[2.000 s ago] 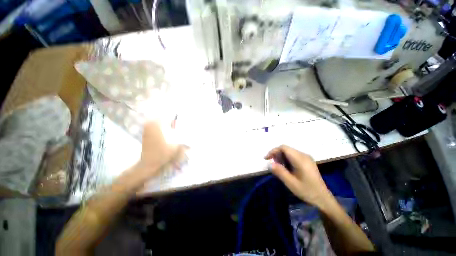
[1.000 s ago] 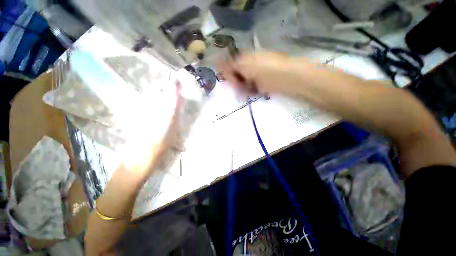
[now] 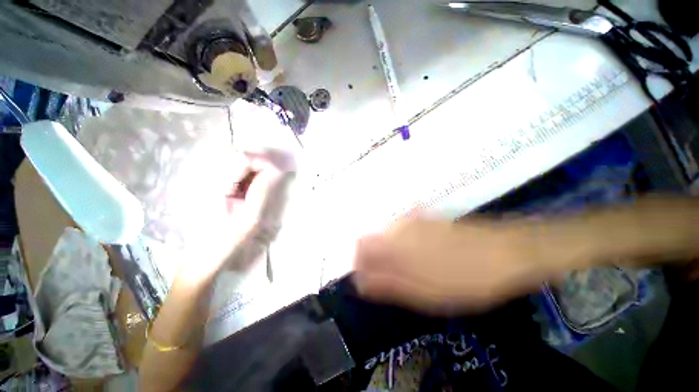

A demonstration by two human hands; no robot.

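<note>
A pale patterned fabric piece (image 3: 149,145) lies left of the presser foot (image 3: 264,99), its near part washed out by the lamp. My left hand (image 3: 249,195) rests over the fabric just in front of the foot, fingers bent; whether it grips the fabric is unclear in the glare. My right hand (image 3: 414,260) is blurred at the table's front edge, fingers close together; whether it holds anything cannot be seen. The marking pen (image 3: 387,65) with a purple cap lies right of the foot.
The LED lamp (image 3: 80,180) stands at the left. Shears (image 3: 582,19) lie at the upper right. More pale fabric (image 3: 77,306) rests on brown cardboard (image 3: 34,214) at the left. A blue bin (image 3: 552,318) with pale pieces is below the table at the right.
The view has moved closer to the needle area. My right hand has left the foot area, where it was by the blue cord, and is now at the front edge. My left hand stays by the fabric.
</note>
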